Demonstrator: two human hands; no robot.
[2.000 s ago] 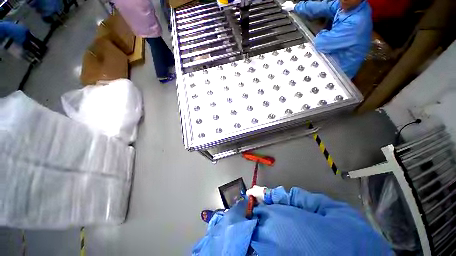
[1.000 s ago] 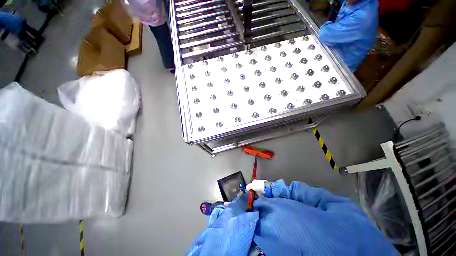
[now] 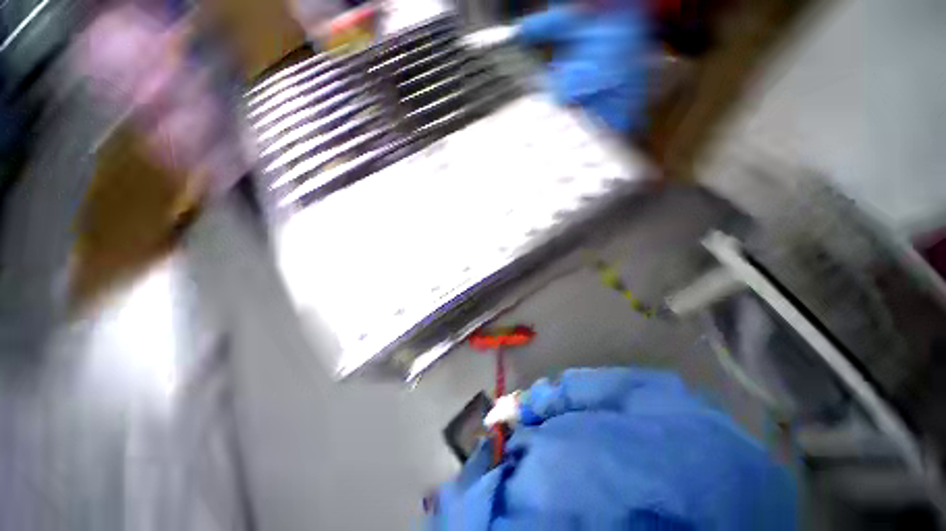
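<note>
The frame is motion-blurred. My right hand (image 3: 504,411), in a white glove, grips the thin red handle of the broom (image 3: 500,365). The orange-red broom head rests on the grey floor in front of me, near the ball transfer table's edge. The black square dustpan (image 3: 466,427) is on the floor left of the broom handle, partly hidden by my blue sleeve. My left hand cannot be made out.
The white ball transfer table (image 3: 456,228) stands ahead, with the roller conveyor (image 3: 322,124) behind it. A person in blue (image 3: 602,67) is at its right side, one in pink at upper left. A small roller stand (image 3: 819,353) is at right, wrapped white material (image 3: 135,415) at left.
The view has turned and blurred; the table appears tilted and shifted left. The broom and dustpan appear slightly left and lower in the picture. My right hand still holds the broom.
</note>
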